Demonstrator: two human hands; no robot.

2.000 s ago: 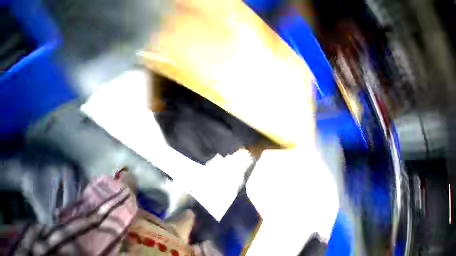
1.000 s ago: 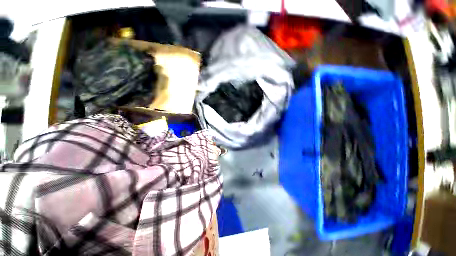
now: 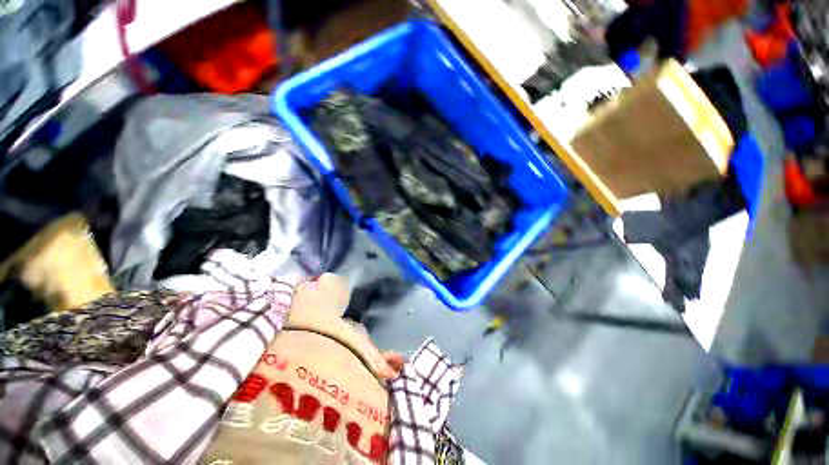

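Observation:
A deep blue plastic bin point(image 3: 536, 213) stands on the floor ahead. Dark camouflage fabric pieces point(image 3: 423, 186) lie in it. My left hand point(image 3: 320, 296) seems to show as a blurred skin-toned shape at the end of a plaid sleeve, low in the view and short of the bin. My right hand point(image 3: 393, 363) seems to show only as a small patch beside the other sleeve. Their fingers and anything in them cannot be made out. Neither touches the bin.
A grey-white sack point(image 3: 164, 154) with black material in it is left of the bin. An orange-red bundle point(image 3: 218, 54) is behind. A white table edge point(image 3: 545, 132) runs along the right, with an open cardboard box point(image 3: 650, 141) beyond. Grey floor point(image 3: 564, 381) shows at lower right.
The view has swung right and tilted. The blue bin and sack now appear further left, and the table and cardboard box have come into view. The tan top with red lettering shows more.

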